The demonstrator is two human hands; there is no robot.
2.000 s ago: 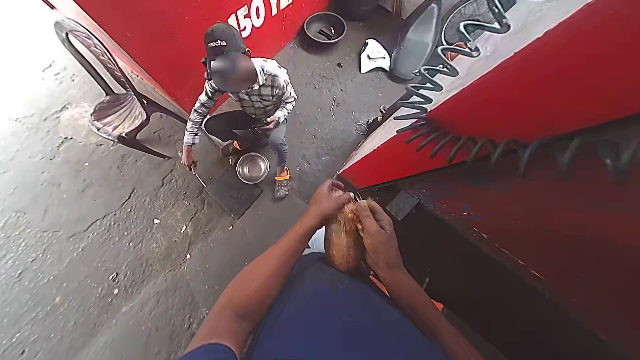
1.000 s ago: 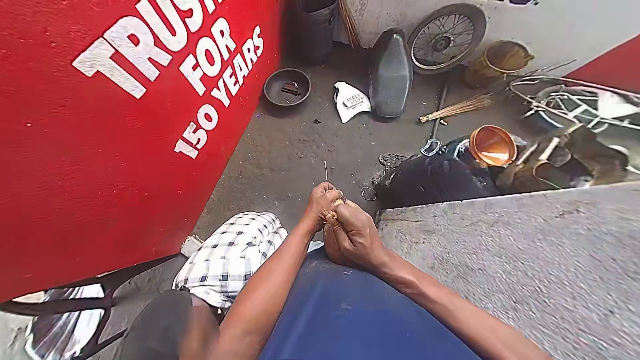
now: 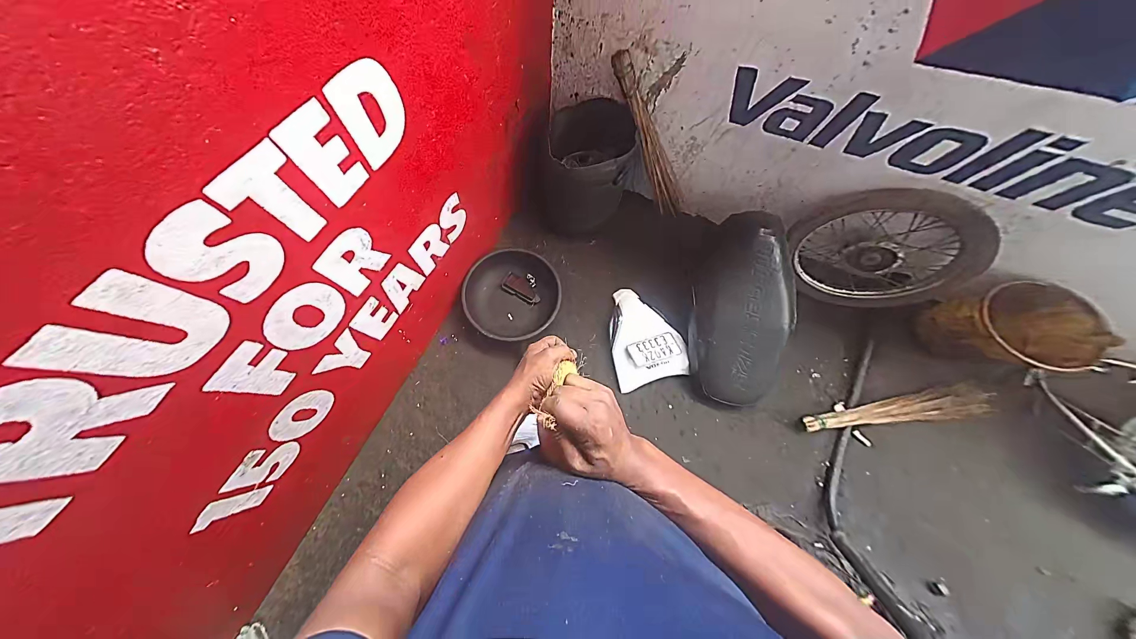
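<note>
Both hands meet above my lap, at the edge of a blue garment. My left hand [image 3: 541,371] has its fingers curled round a yellowish, fibrous thing [image 3: 564,373], whose loose strands stick out between the hands. My right hand [image 3: 586,426] closes on the same thing from the other side. Most of it is hidden by the fingers, so its exact kind cannot be told.
A dark round basin [image 3: 510,330] holding a small brown item, a white motorcycle panel [image 3: 646,346], a motorcycle seat [image 3: 745,311], a spoked wheel [image 3: 896,248], a bucket [image 3: 586,169] and a stick broom [image 3: 896,410] lie ahead. A red wall [image 3: 222,106] rises at left.
The view has swung round strongly, and the crouching person and plastic chair of the earliest frame are out of sight. Both hands stay together at the fibrous thing.
</note>
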